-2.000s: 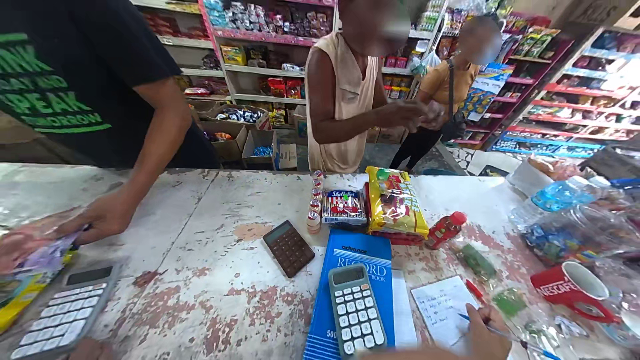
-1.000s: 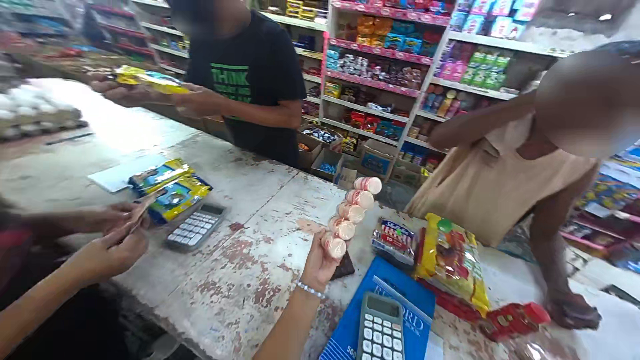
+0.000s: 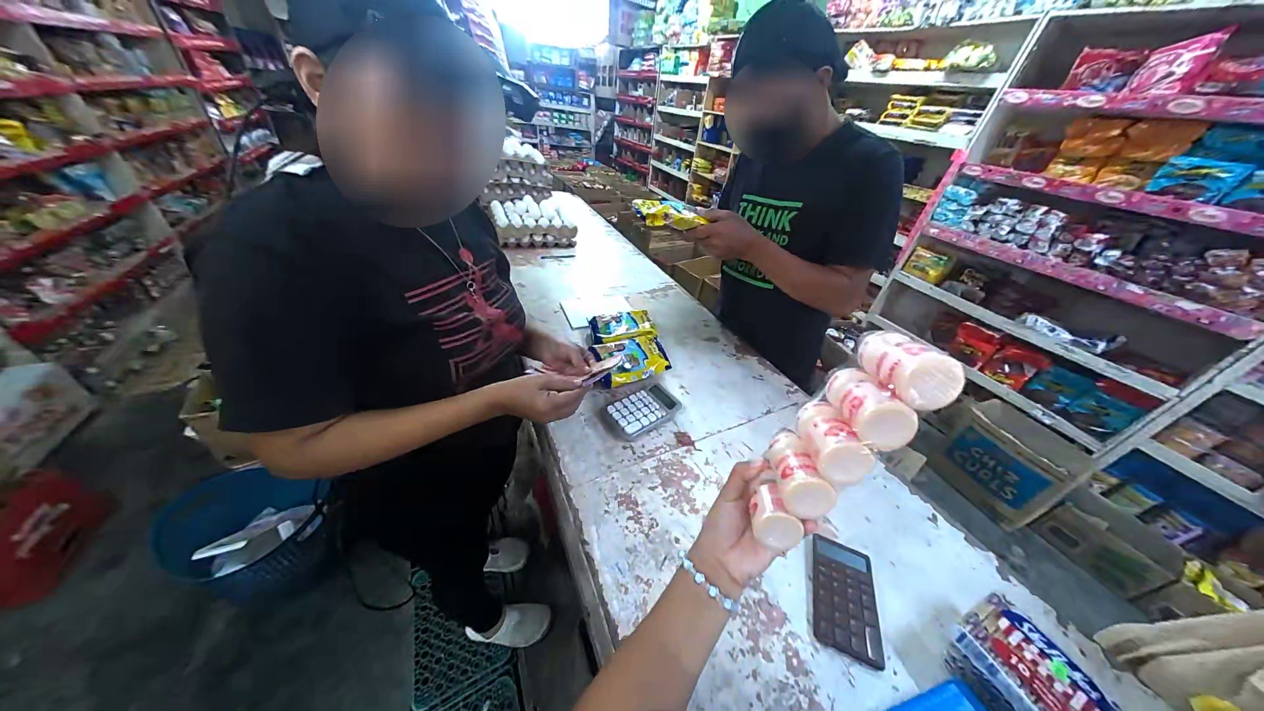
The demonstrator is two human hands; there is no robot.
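My left hand point(image 3: 736, 528), with a beaded bracelet at the wrist, grips the near end of a plastic-wrapped row of several small cream-coloured drink bottles point(image 3: 834, 444), raised above the counter. My right hand is out of view. Below the bottles a dark calculator point(image 3: 847, 602) lies on the worn white counter point(image 3: 681, 494). To its right is a packet with red, white and blue print point(image 3: 1032, 662), beside the edge of a blue book point(image 3: 938, 697). Farther along the counter lie a white calculator point(image 3: 640, 410) and yellow-and-blue packets point(image 3: 632, 357).
A person in a black T-shirt point(image 3: 365, 326) at left holds what look like banknotes. Across the counter another person point(image 3: 810, 227) holds yellow packets. Egg trays point(image 3: 533, 232) stand at the far end. Stocked shelves point(image 3: 1096, 276) and cardboard boxes point(image 3: 997, 454) line the right; a blue basket point(image 3: 242, 538) is on the floor.
The view has swung left. The row of bottles stood on the counter two seconds ago; my left hand now holds it up. My right hand, earlier holding a pen over paper, has gone out of view.
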